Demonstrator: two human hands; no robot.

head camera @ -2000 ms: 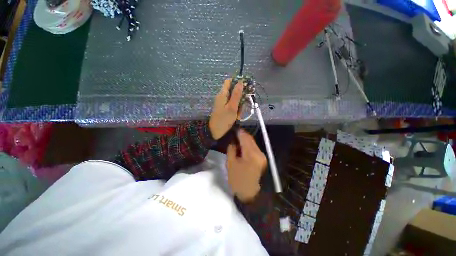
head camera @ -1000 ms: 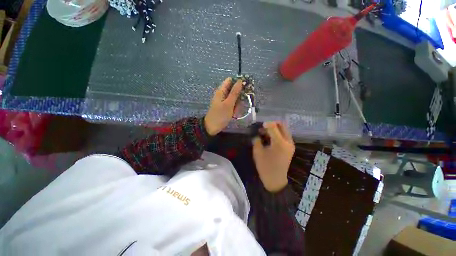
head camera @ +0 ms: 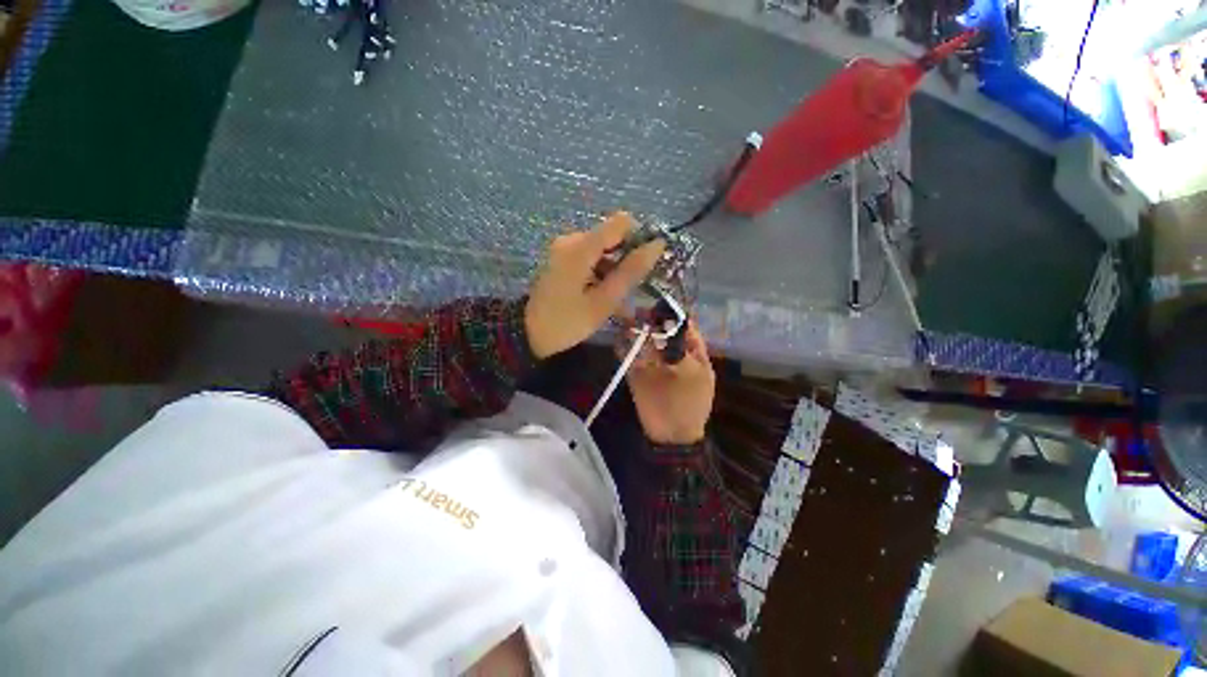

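A small green circuit board [head camera: 675,254] is held over the front edge of the bench. My left hand [head camera: 582,284] grips it between thumb and fingers from the left. A black connector lead [head camera: 721,188] with a white plug points up and right from the board. My right hand [head camera: 672,386] is just below the board, its fingertips on a small black part [head camera: 675,339]. A white cable [head camera: 617,380] runs from there down and left over the lap. A red glue bottle [head camera: 827,132] lies behind the board, nozzle to the upper right.
Unfinished wired boards [head camera: 884,218] lie right of the bottle on the bubble wrap mat [head camera: 437,146]. Black-and-white leads [head camera: 364,40] and a tape roll [head camera: 179,7] are at the back left. A brown carton [head camera: 847,529] with white strips stands right of my knees.
My right hand has moved in from the lower right to below the board. The white cable has swung to the lower left. The black lead now tilts right; the board is turned.
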